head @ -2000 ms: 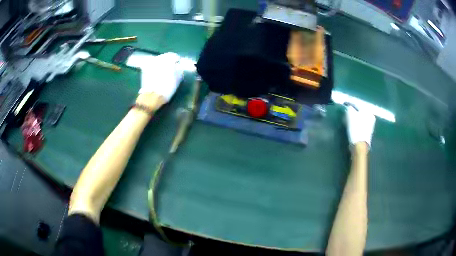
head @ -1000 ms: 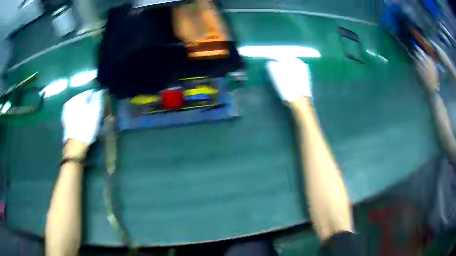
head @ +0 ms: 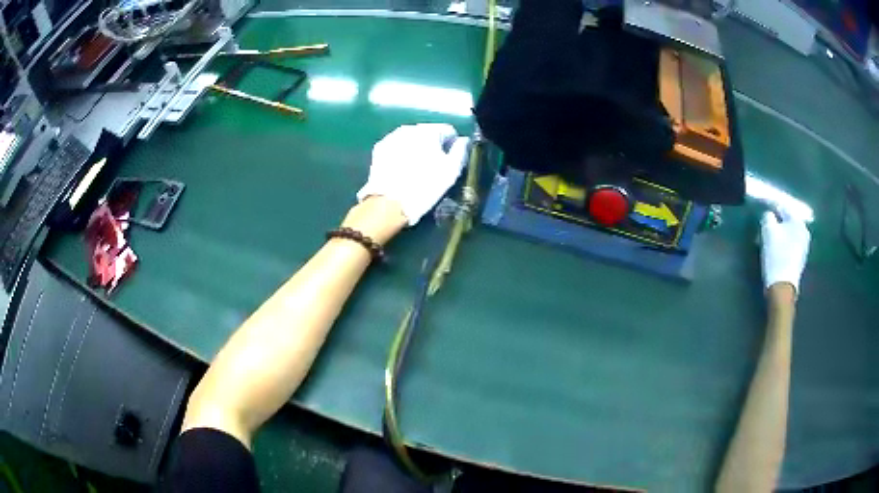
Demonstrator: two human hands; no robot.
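Observation:
The press has a round red button [head: 608, 205] on a front panel with yellow arrows, above a blue-grey base [head: 588, 246]. A black cloth [head: 578, 96] covers its left and front. An orange-brown fixture [head: 694, 108] sits at its upper right under a silver block [head: 673, 26]. My left hand [head: 412, 171], in a white glove, is left of the press, fingers curled beside the hose [head: 451, 252]; its fingertips are hidden. My right hand [head: 785, 248], also gloved, is right of the press, low over the green surface; its grip is unclear.
A thin dark frame [head: 303, 79] lies between two orange-brown rods at the upper left. Another phone-shaped piece [head: 168, 204] lies near crumpled red film [head: 109, 248] at the left edge. A keyboard [head: 46, 193] is far left. A dark frame outline [head: 848, 223] lies far right.
The view swung right, then back left. My left hand has moved from the belt by the rods to beside the hose. The other person's hand seen one second ago is out of view.

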